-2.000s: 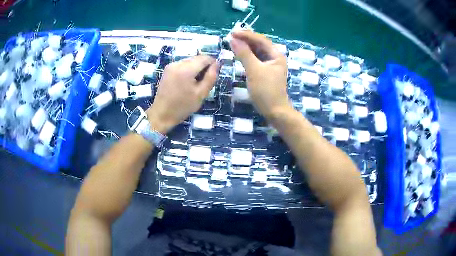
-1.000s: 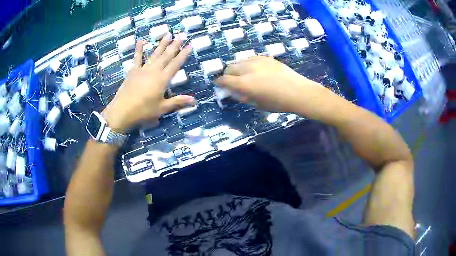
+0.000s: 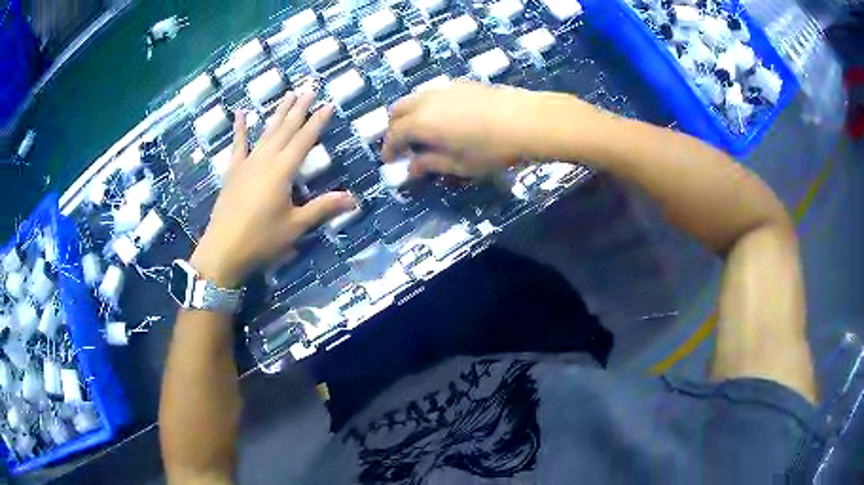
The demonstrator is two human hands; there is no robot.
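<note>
A clear blister tray [image 3: 417, 270] lies tilted in the view, with rows of white wired blocks [image 3: 405, 57] in its pockets. My left hand [image 3: 270, 189], with a watch at the wrist, is spread over the left part of the tray, fingers apart, with blocks beside and between thumb and fingers. My right hand [image 3: 455, 133] is at the tray's middle, fingers curled down beside a white block [image 3: 396, 173]; whether it grips a block is hidden. The tray's near edge shows strong glare.
Loose white blocks [image 3: 126, 248] lie jumbled left of the tray. A blue bin [image 3: 95, 350] of blocks stands at the left, another blue bin [image 3: 654, 66] at the upper right. The green conveyor [image 3: 114, 85] beyond carries a few single units. A yellow line marks the floor [image 3: 696, 343].
The view has turned and shifted, so tray and bins appear moved. Since the oldest frame, my left hand has opened and spread over the tray, and my right hand has come from the far edge to the middle.
</note>
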